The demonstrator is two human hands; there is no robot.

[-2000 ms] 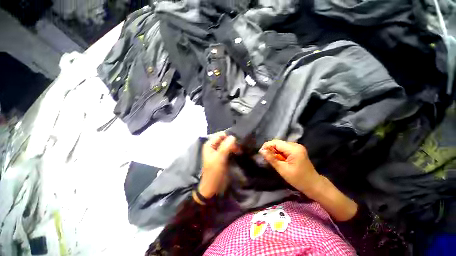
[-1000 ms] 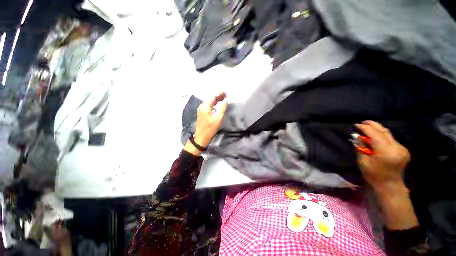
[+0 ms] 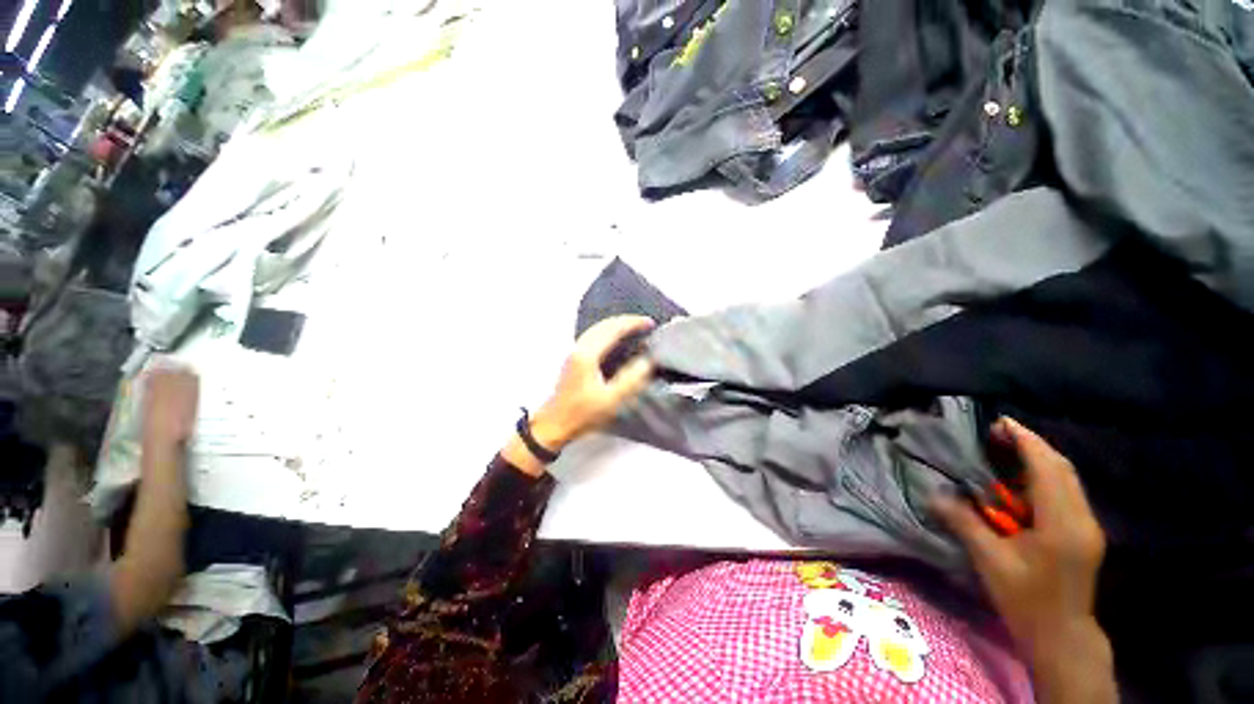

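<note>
A grey and black denim garment (image 3: 866, 323) lies across the table edge in front of me. My left hand (image 3: 598, 378) is curled around its narrow sleeve end near the dark cuff (image 3: 622, 296). My right hand (image 3: 1038, 536) is at the lower right by the grey cloth, slightly blurred, with the orange-red handle of thread snips (image 3: 1008, 509) showing in its fist. The blades cannot be made out.
Grey-black garments with metal buttons (image 3: 722, 117) lie beyond on the white table (image 3: 454, 344). Pale cloth (image 3: 261, 206) and a dark phone (image 3: 272, 330) lie to the left. Another person's blurred arm (image 3: 162, 481) is at the lower left edge.
My left hand has gone from open beside the sleeve end to closed on it. My right hand is lower, by the grey cloth. The view has shifted left, and another person's arm has come in.
</note>
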